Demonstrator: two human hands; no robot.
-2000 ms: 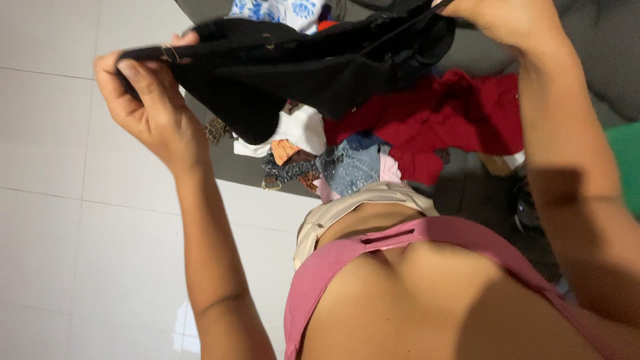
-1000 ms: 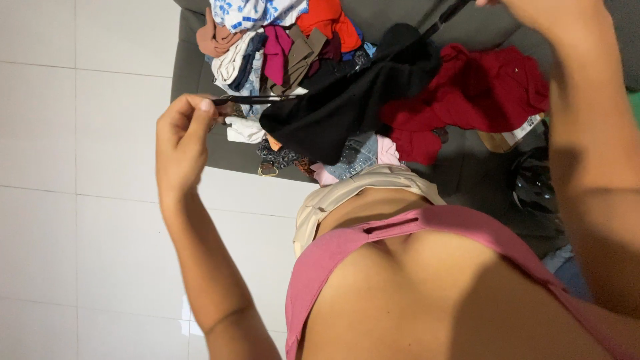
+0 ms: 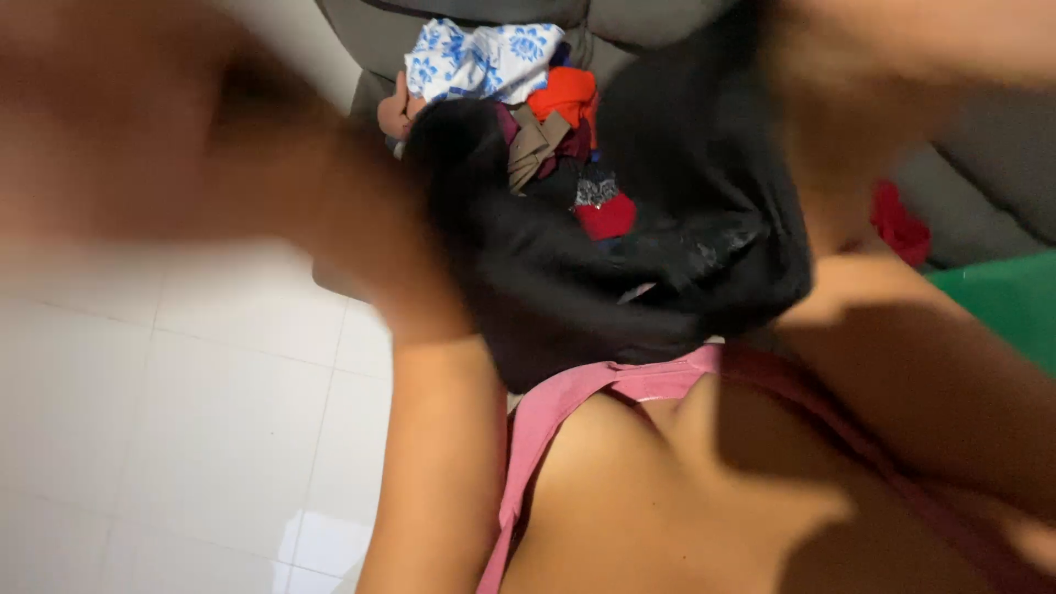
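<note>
A black garment hangs stretched between my two raised hands, its middle sagging in front of my chest with an opening through which other clothes show. At the upper left, large and blurred close to the camera, is my left hand, by the garment's left side; its fingers cannot be made out. My right hand, also blurred, is at the upper right beside the garment's other side, and its grip is hidden. I have on a pink top.
A dark grey sofa holds a pile of clothes: a white and blue floral cloth, an orange-red cloth and a brown strappy piece. A red cloth and a green surface are at right. White floor tiles lie at left.
Both hands have come up much closer to the camera. The black garment, earlier held stretched by its straps over the pile, now spreads wider and hangs nearer my chest.
</note>
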